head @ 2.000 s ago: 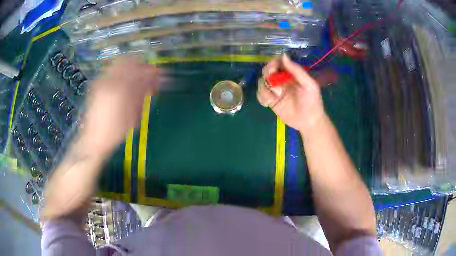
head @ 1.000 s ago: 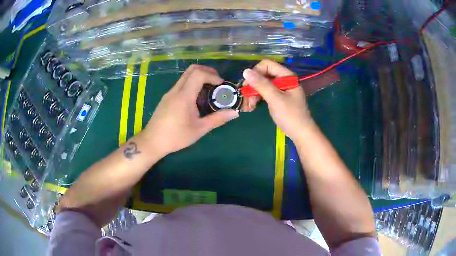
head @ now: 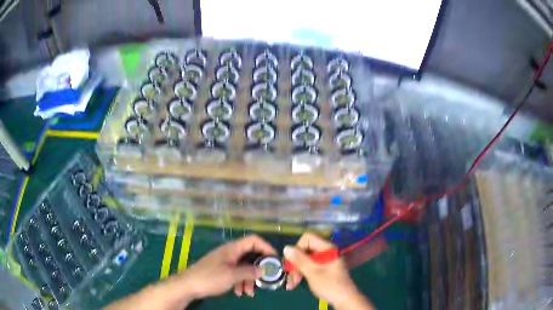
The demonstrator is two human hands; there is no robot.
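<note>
A small round part, possibly a speaker driver [head: 270, 270], with a silver-white ring and dark rim, is at the bottom centre. My left hand [head: 227, 266] holds it from the left side. My right hand [head: 321, 272] grips a red probe [head: 321, 256] whose front end is at the part's right edge; fingers hide the exact contact. A thin red wire [head: 376, 232] runs from the probe to the upper right.
Stacked trays [head: 242, 169] with rows of ringed parts stand beyond my hands. A partly filled clear tray [head: 67, 236] lies left. Another tray stack [head: 455, 242] stands right. White-and-blue packets [head: 63, 85] lie upper left. A bright screen [head: 321, 24] is behind.
The view has tilted up, showing the tray tops and screen, and my hands now sit lower in the picture. My left hand still holds the part and my right hand the probe.
</note>
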